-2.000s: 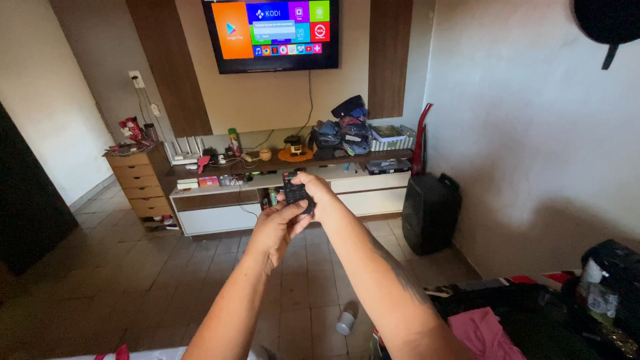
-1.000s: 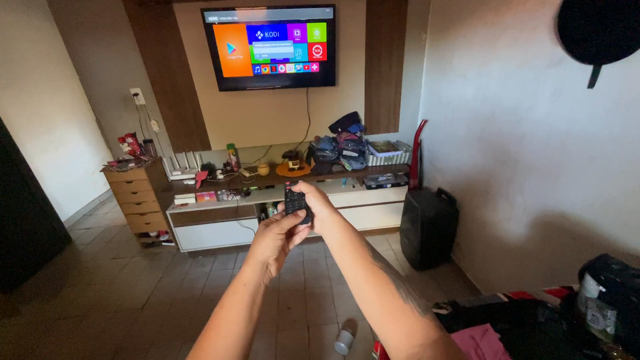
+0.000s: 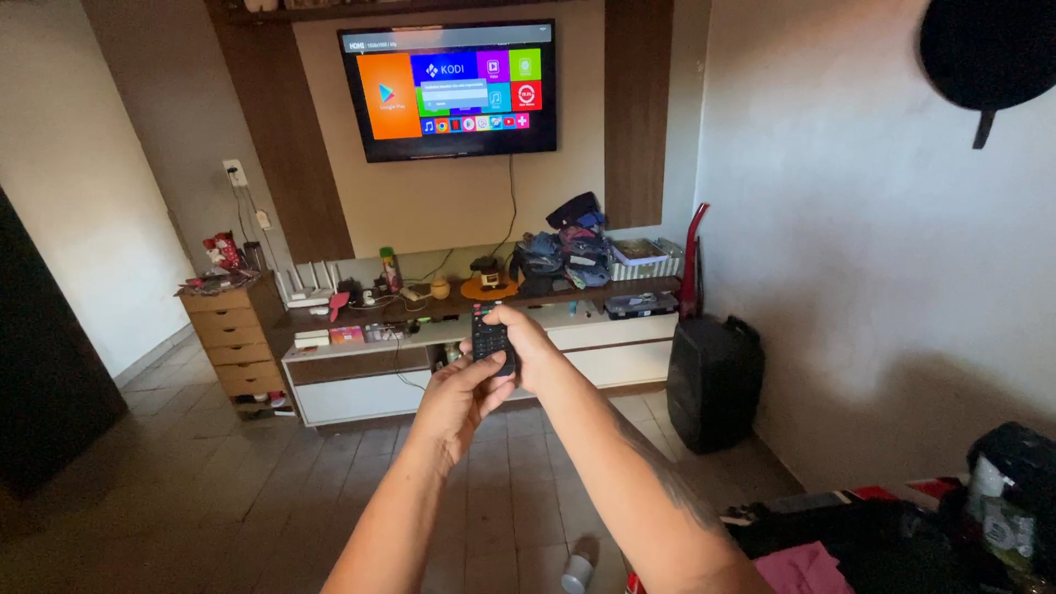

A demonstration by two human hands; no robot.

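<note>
A black remote control (image 3: 492, 340) is held out in front of me by both hands, its buttons facing up and its far end toward the television. My left hand (image 3: 464, 396) grips the lower end, with the thumb on the lower buttons. My right hand (image 3: 524, 342) holds the right side, its thumb over the upper buttons. Beyond, on the wall, the flat television (image 3: 450, 91) is lit and displays a menu of coloured app tiles with a small dialog box over them and a bar along the top.
Below the television stands a long low cabinet (image 3: 363, 398) with a router (image 3: 309, 289) and a clothes pile (image 3: 569, 247). A small drawer unit (image 3: 235, 338) is at left, a black wheeled speaker or case (image 3: 714, 384) at right. A cylindrical container (image 3: 577, 572) lies on the tiled floor.
A grey bar with writing has appeared along the top of the television screen, compared with two seconds ago. Both hands still hold the remote.
</note>
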